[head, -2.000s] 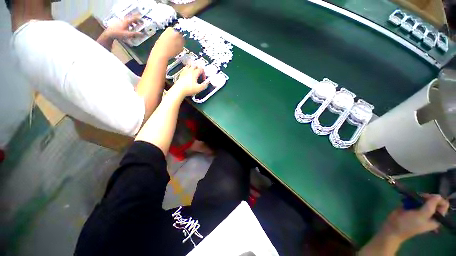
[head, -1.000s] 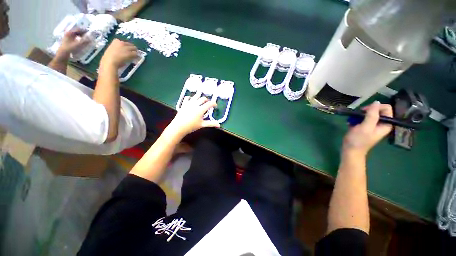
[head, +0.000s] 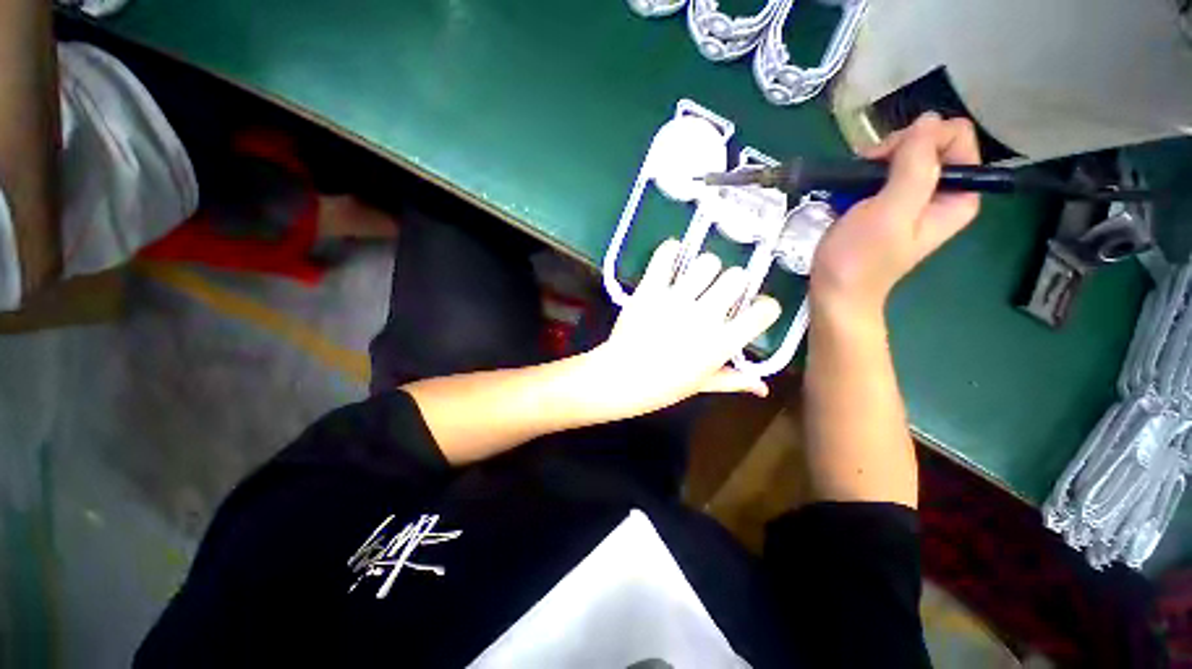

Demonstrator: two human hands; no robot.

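Three white loop-shaped units (head: 689, 160) lie side by side at the front edge of the green bench, round heads away from me. My left hand (head: 686, 327) lies over their loops, with fingers spread across them and the thumb at the near edge. My right hand (head: 902, 209) holds the black soldering iron (head: 843, 177) like a pen. The iron's tip points left and is over or on the leftmost round head; contact cannot be told. The iron covers part of the middle head.
Stacked white loops (head: 800, 59) stand at the top beside the off-white cylindrical hood (head: 1046, 65). A dark metal iron stand (head: 1065, 255) is right of my right hand. Bundled white loops (head: 1131, 457) lie at the right bench edge. A neighbour's white garment (head: 118, 163) shows at left.
My left hand and the three units have moved right, in front of me. The iron has moved from near the hood's opening to the units' heads. The view has shifted right.
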